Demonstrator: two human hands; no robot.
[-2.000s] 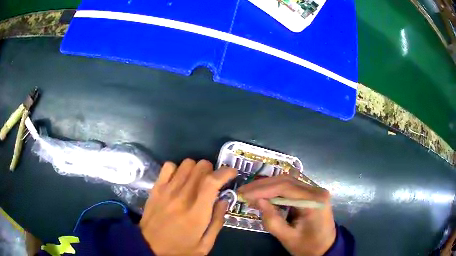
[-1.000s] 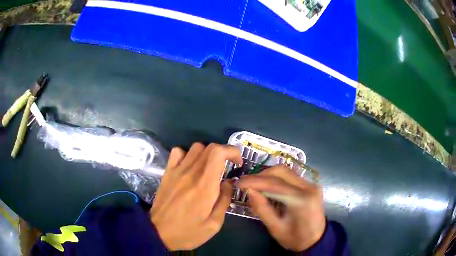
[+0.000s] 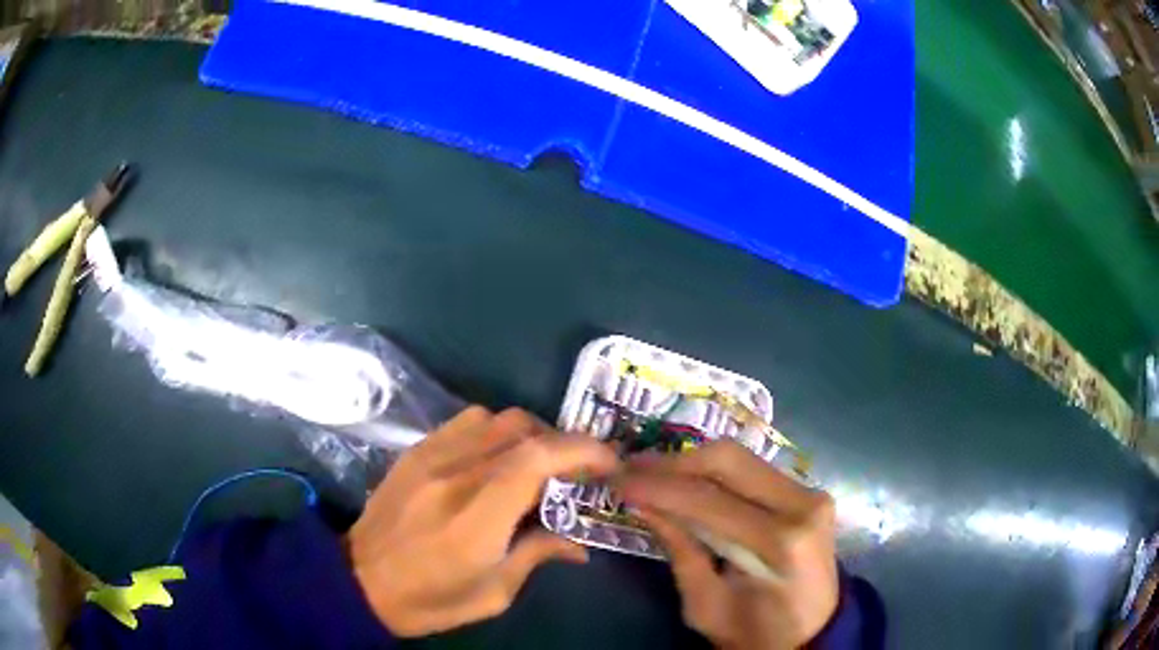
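Observation:
The white power strip housing (image 3: 590,381) lies open side up on the dark bench, with ribbed slots, a green circuit board (image 3: 655,434) and a gold-coloured brass strip (image 3: 680,385) that sticks out at its right. My left hand (image 3: 464,521) is at the housing's left side, its fingertips over the inside; whether they pinch a wire is hidden. My right hand (image 3: 744,533) is over the lower right part and holds the pale pointed stick (image 3: 740,556); its tip is hidden by the fingers. The fingertips of both hands meet above the housing.
A plastic bag over coiled white cord (image 3: 292,375) lies left of the housing. Yellow-handled cutters (image 3: 70,248) lie open at far left. A blue cord (image 3: 242,476) runs near my left sleeve. A blue corrugated sheet (image 3: 750,203) bears another white housing (image 3: 826,57) by the green conveyor (image 3: 1004,191).
My left hand has turned flatter and shifted slightly left and down, showing more of the housing's lower left corner. The stick in my right hand now points more steeply. The view has shifted slightly.

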